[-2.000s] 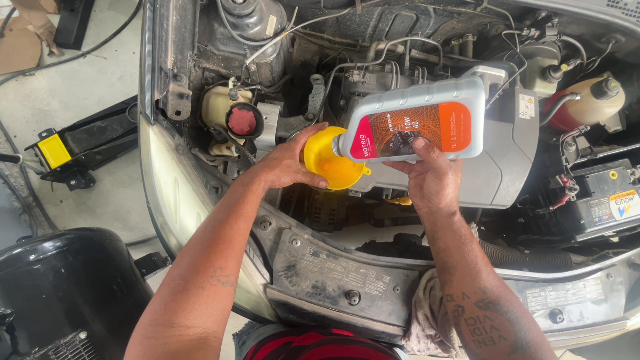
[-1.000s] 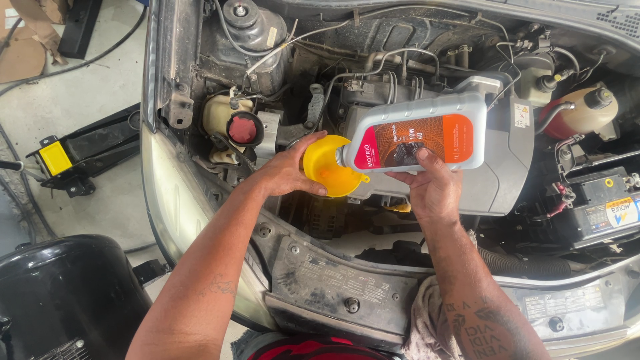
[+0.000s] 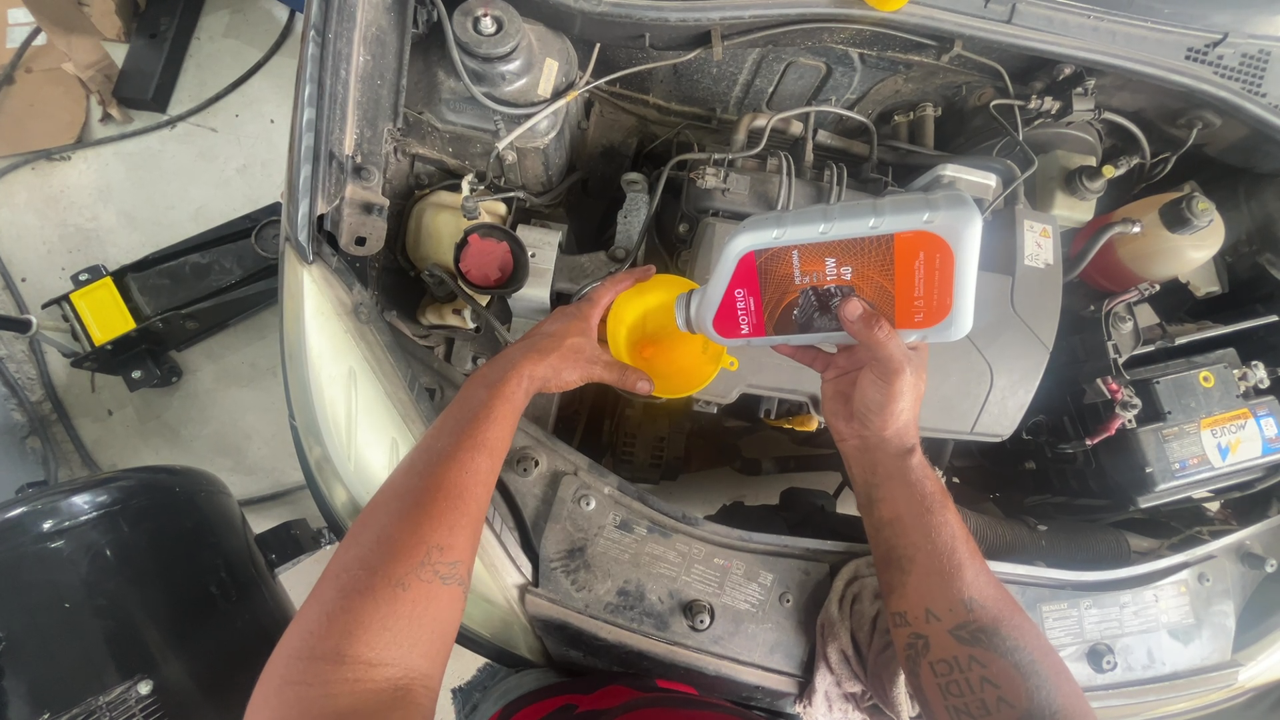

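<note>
My left hand (image 3: 590, 345) grips the rim of a yellow plastic funnel (image 3: 665, 335) over the engine bay, thumb on the near side. In my right hand (image 3: 870, 365) is a grey Motrio motor oil bottle (image 3: 960, 270), tipped on its side with the thumb across its label. The bottle's uncapped neck points left at the funnel's right rim. Amber oil colours the inside of the funnel; its spout is hidden. Behind the bottle lies the grey plastic engine cover (image 3: 1010, 350).
A reservoir with a reddish cap (image 3: 485, 258) stands left of the funnel. The car battery (image 3: 1190, 420) and a coolant tank (image 3: 1160, 240) are at the right. A rag (image 3: 850, 640) hangs over the front panel. On the floor at left are a jack (image 3: 190, 290) and a black tank (image 3: 120, 580).
</note>
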